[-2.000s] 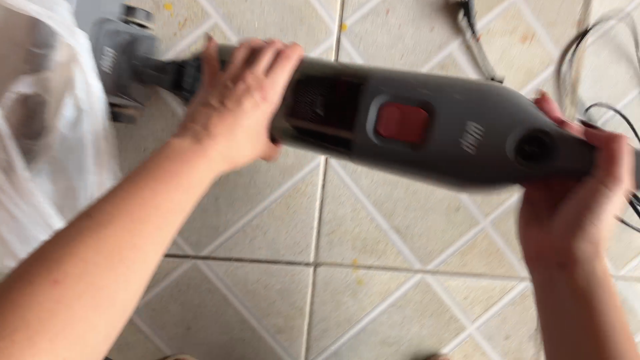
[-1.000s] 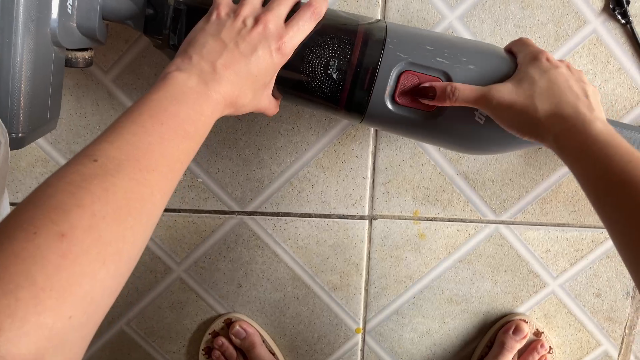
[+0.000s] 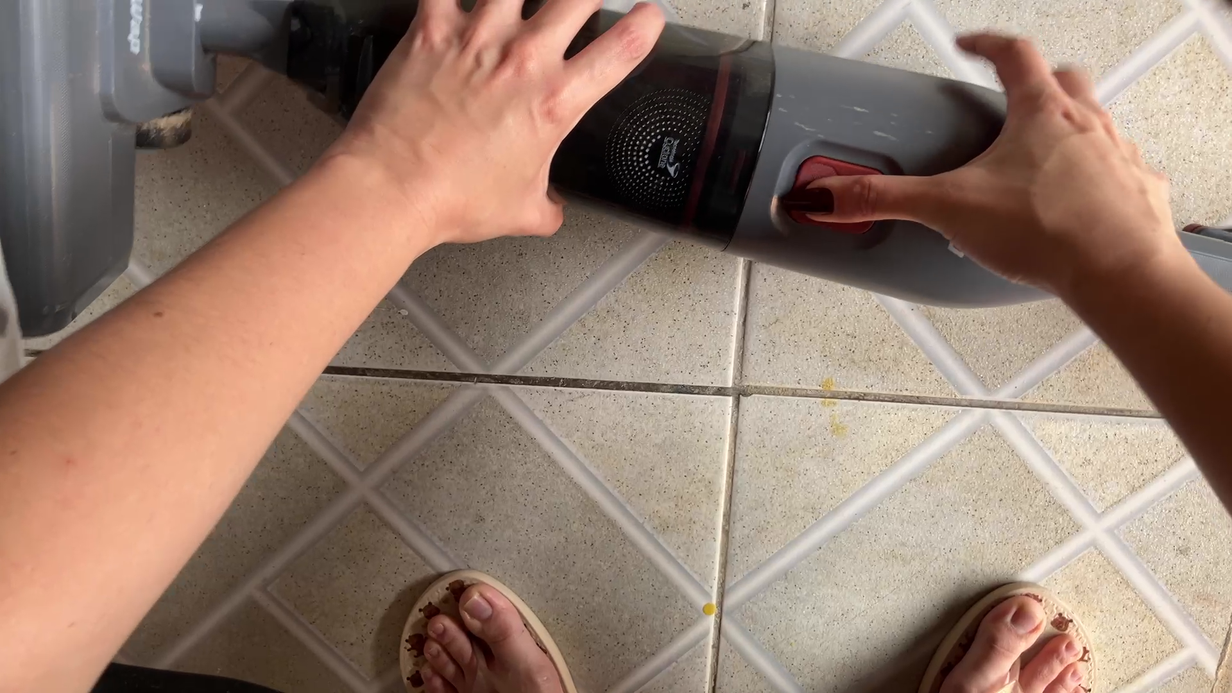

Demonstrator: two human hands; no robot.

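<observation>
A grey and black stick vacuum cleaner (image 3: 895,106) lies across the top of the view, its floor head (image 3: 67,173) at the far left. My left hand (image 3: 481,115) grips the dark dust container (image 3: 664,144) from above, fingers spread over it. With its thumb on the red release button (image 3: 837,195), my right hand (image 3: 1049,183) rests on the grey body; its other fingers are raised and partly blurred at the far side. The handle end runs out of view at the right, behind my right wrist.
Below is a tiled floor (image 3: 577,481) with dark grout lines and a few yellow spots. My two feet in patterned sandals (image 3: 553,654) stand at the bottom edge. A pale edge of something shows at the far left.
Two seconds ago my right hand held the handle end; now its thumb is on the red button. My left hand has moved from near the vacuum's neck onto the dust container.
</observation>
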